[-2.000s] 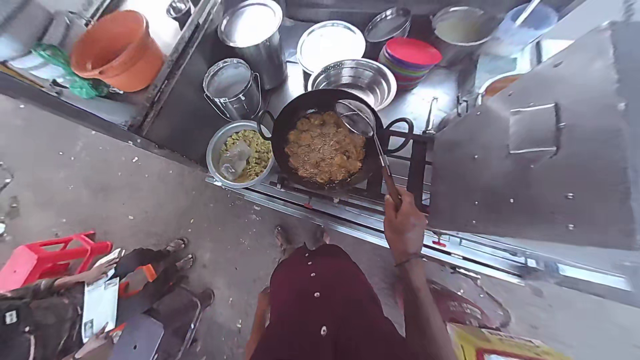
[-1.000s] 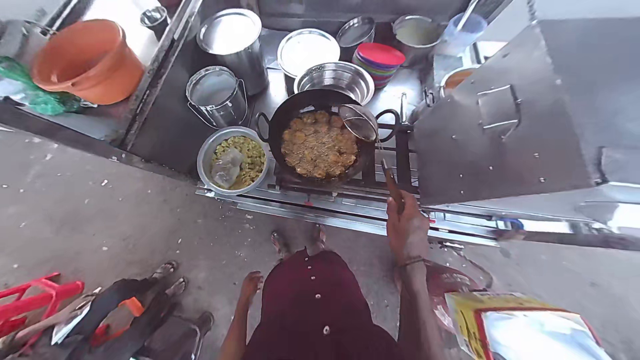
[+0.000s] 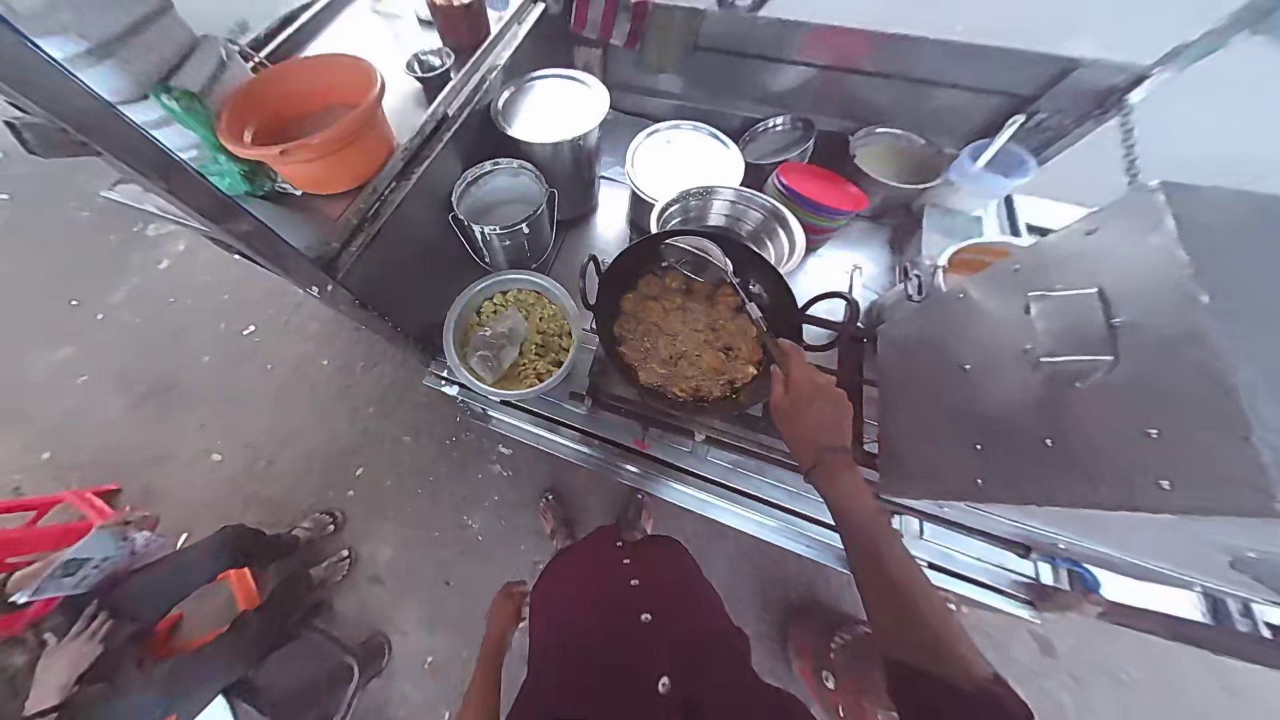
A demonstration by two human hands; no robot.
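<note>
My right hand (image 3: 812, 408) is closed around the handle of a skimmer (image 3: 700, 258), whose round head rests at the far inner side of a black kadhai (image 3: 652, 385). Browned fritters (image 3: 688, 335) bubble in oil there. Left of the pan, a metal bowl (image 3: 455, 345) holds a yellow-green chopped mix (image 3: 535, 345) with a clear plastic bag (image 3: 497, 345) on it. My left hand (image 3: 508, 606) hangs low beside my body, touching none of the cookware; its fingers look curled, but whether they are closed is unclear.
Behind the pan stand a steel basin (image 3: 735, 215), stacked colored bowls (image 3: 820, 190), a lidded steel pot (image 3: 552, 108) and a steel pail (image 3: 503, 215). An orange tub (image 3: 310, 125) is at upper left, a metal panel (image 3: 1060, 400) at right. A seated person (image 3: 200, 620) is at lower left.
The skimmer's head has moved from the pan's right rim to its far inner side. My left hand, out of sight two seconds ago, hangs at my side. The view has shifted.
</note>
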